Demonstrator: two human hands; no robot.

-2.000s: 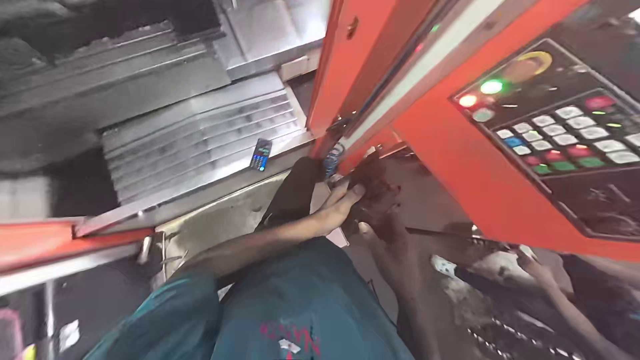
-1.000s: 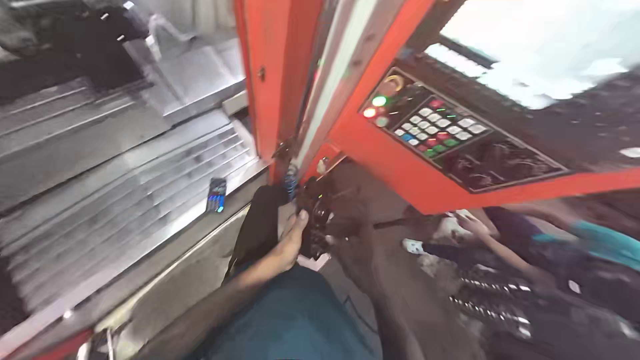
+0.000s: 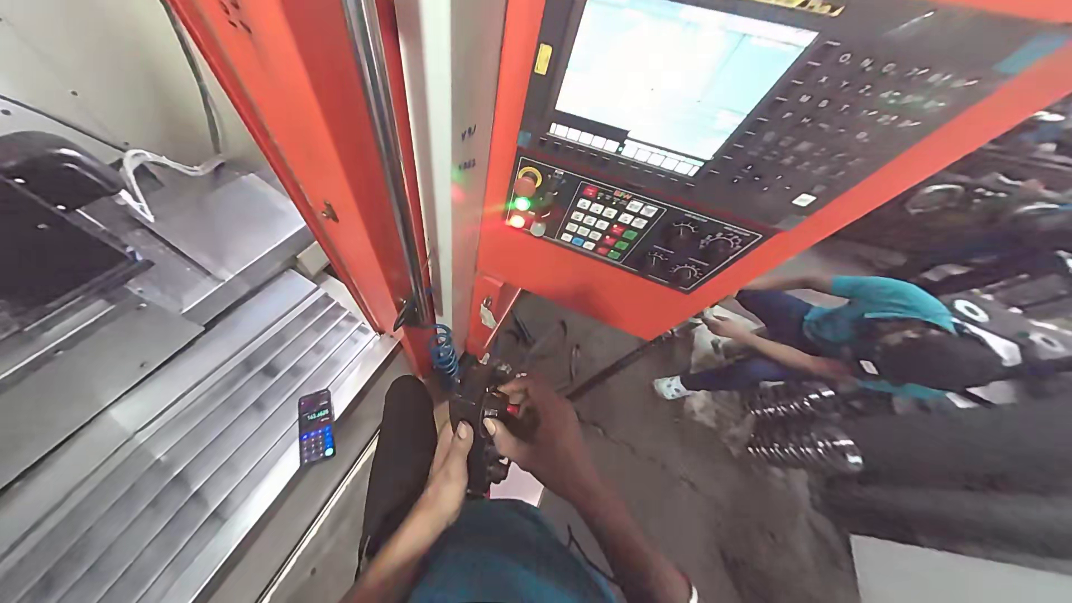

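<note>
My left hand (image 3: 450,469) grips the near side of a dark handheld control unit (image 3: 476,419), low in front of my body. On its right side, my right hand (image 3: 536,427) has its thumb and fingers around a dark knob or part of the unit. A coiled blue cord or hose (image 3: 444,350) hangs just beyond it. To the left, a smartphone (image 3: 316,427) with a calculator on its lit screen lies on the metal ledge beside ribbed metal way covers (image 3: 209,427).
An orange machine frame (image 3: 310,167) rises ahead. The CNC control panel (image 3: 620,226), with a lit screen (image 3: 678,75), stands at upper right. Another person (image 3: 888,335) in a teal shirt sits at the right, near shiny coiled or threaded metal parts (image 3: 804,452).
The view has swung to the right, bringing the whole control screen in. My right hand, dim beside the unit earlier, now plainly shows at its right side.
</note>
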